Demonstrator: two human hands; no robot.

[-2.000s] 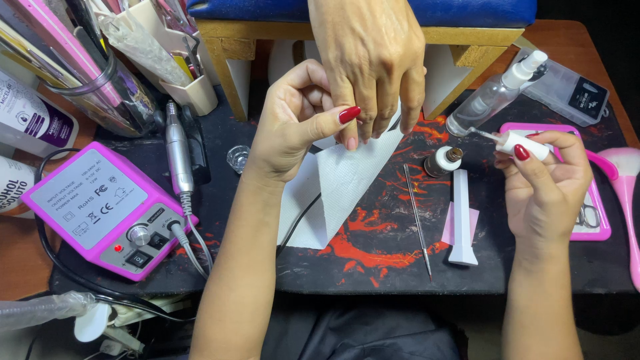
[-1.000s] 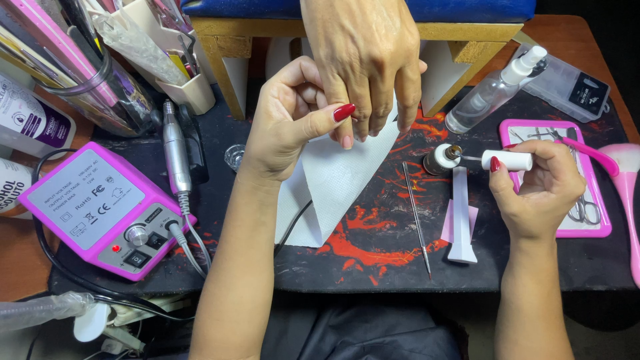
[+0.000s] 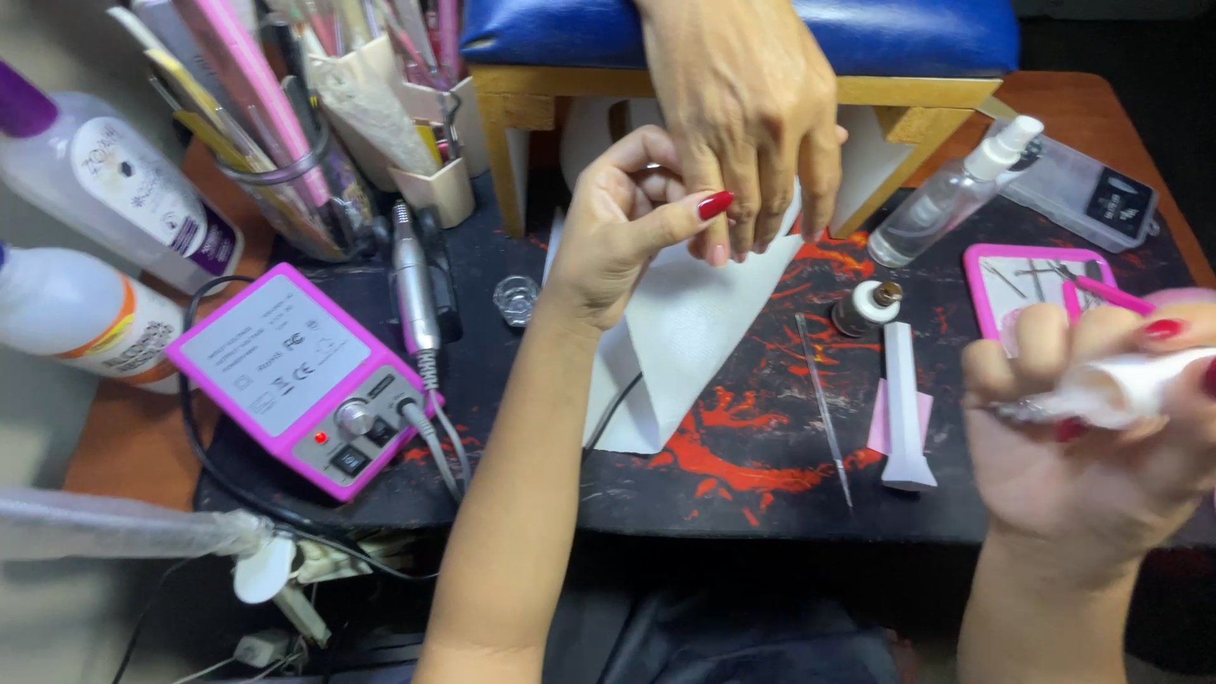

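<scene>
My left hand (image 3: pixel 632 223) holds the fingers of another person's hand (image 3: pixel 760 123), which reaches down over a blue padded armrest (image 3: pixel 902 36); my red-nailed thumb lies against one of its fingers. At the right, my right hand (image 3: pixel 1083 427), blurred, grips a white bottle cap with a brush (image 3: pixel 1126 385), its tip pointing left. The uncapped nail polish bottle (image 3: pixel 866 309) stands on the black and red mat, dark at its neck. Below it lie a white flared-end handle (image 3: pixel 907 408) on a pink paper square (image 3: pixel 882 418) and a thin metal tool (image 3: pixel 825 408). White paper (image 3: pixel 698 332) lies beneath the held fingers.
A pink nail drill machine (image 3: pixel 285 375), its handpiece (image 3: pixel 413 285) and cables occupy the left, near large bottles (image 3: pixel 114 180) and a cup of files (image 3: pixel 294 180). A small glass dish (image 3: pixel 517 300) sits mid-left. A spray bottle (image 3: pixel 950 195), plastic case (image 3: pixel 1083 185) and pink tool tray (image 3: pixel 978 285) stand right.
My right hand, with the brush cap, has moved from beside the polish bottle toward the lower right, nearer the camera. My left hand still holds the other person's fingers.
</scene>
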